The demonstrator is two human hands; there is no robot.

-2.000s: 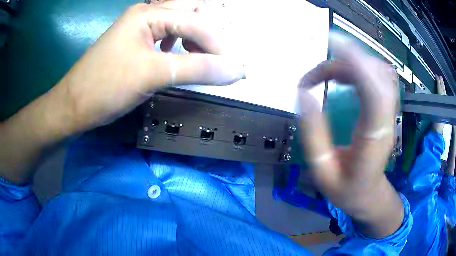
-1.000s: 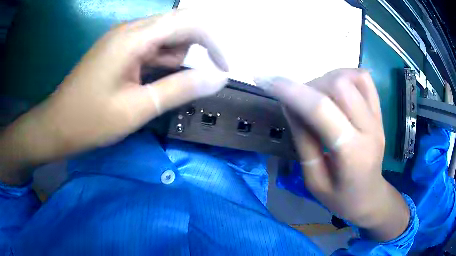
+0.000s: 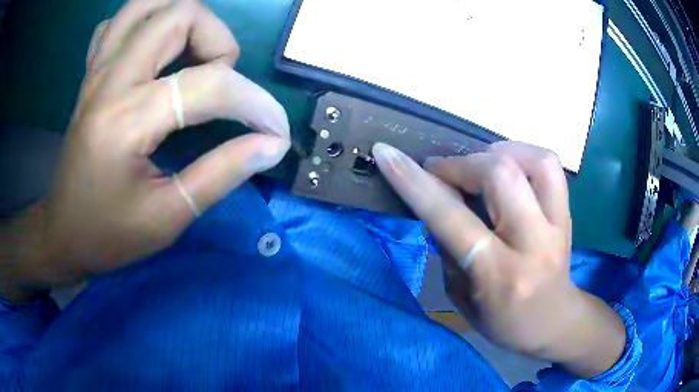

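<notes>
The grey-brown metal fixture (image 3: pixel 349 187) lies in front of me, with one dark pocket showing near its left end. My right hand (image 3: pixel 498 237) lies over the fixture's right part, its index fingertip touching beside that pocket, and hides the other pockets. My left hand (image 3: pixel 153 138) is just left of the fixture, thumb and index fingertips pressed together. No part can be made out between them. Pale finger cots cover the thumb and index finger of my left hand and my right index finger.
A bright white surface (image 3: pixel 452 57) with a dark frame lies beyond the fixture, with small specks on it. A second dark metal bar (image 3: pixel 650 176) stands at the right on the green mat (image 3: pixel 609 214). A blue-clothed person's sleeve (image 3: pixel 659 264) is at the right edge.
My left hand has moved left off the fixture and closed thumb against index finger. My right index fingertip has come down beside the left pocket. Fixture and white surface appear further right.
</notes>
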